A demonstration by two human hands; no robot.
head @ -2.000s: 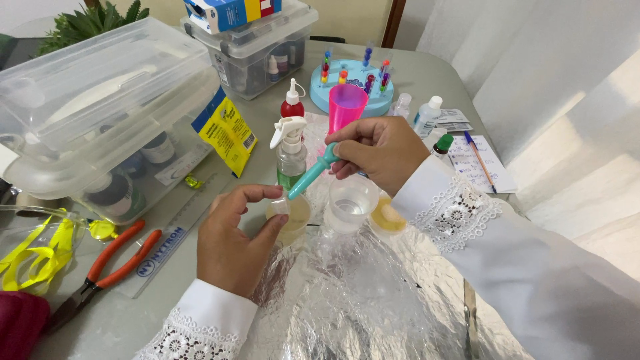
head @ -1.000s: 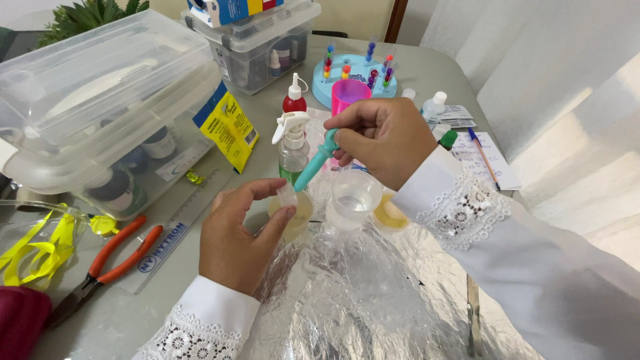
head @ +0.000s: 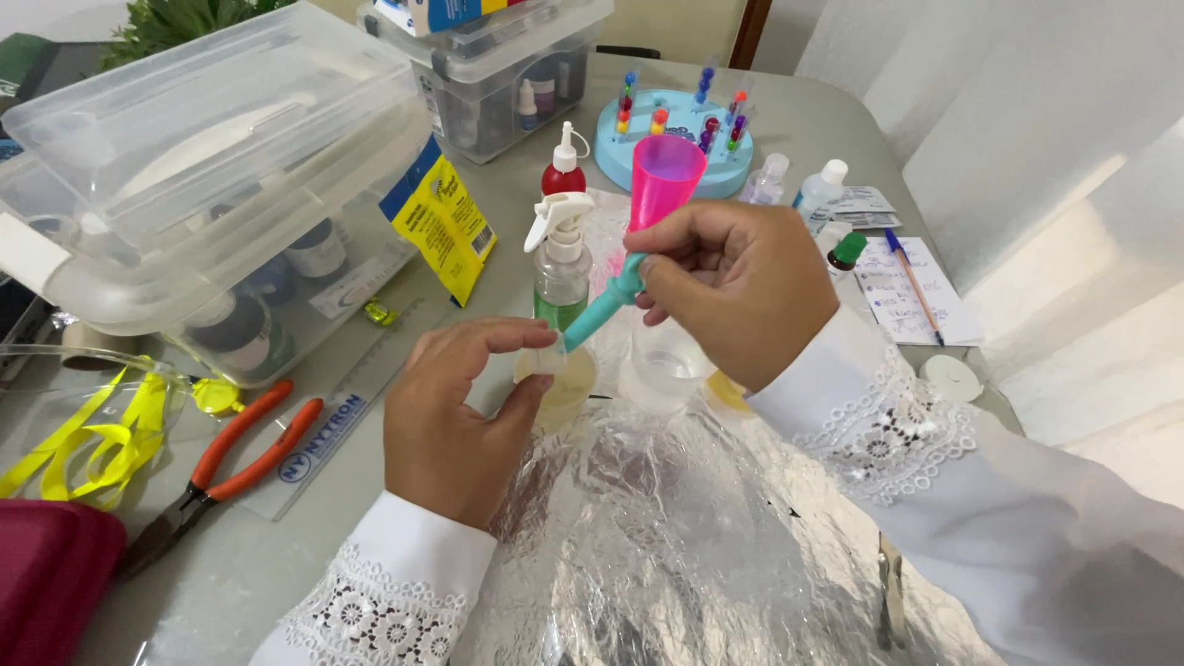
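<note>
My left hand pinches a small clear plastic piece between thumb and fingertips, over a cup of pale yellowish liquid. A teal plastic dropper-like tool is gripped at its upper end by my right hand; its lower tip meets or nearly meets the clear piece. Just beneath my right hand stands a clear cup of colourless liquid. A spray bottle with green liquid rises behind the tool, and a pink translucent cup is beyond my right hand.
Aluminium foil covers the near table. Orange-handled pliers, a clear ruler and a plastic storage box lie left. A red bottle and a blue bead stand are behind. Small bottles, a pen and written paper sit right.
The teal tool's tip stays by the small clear piece throughout. Both hands keep nearly the same grips and places.
</note>
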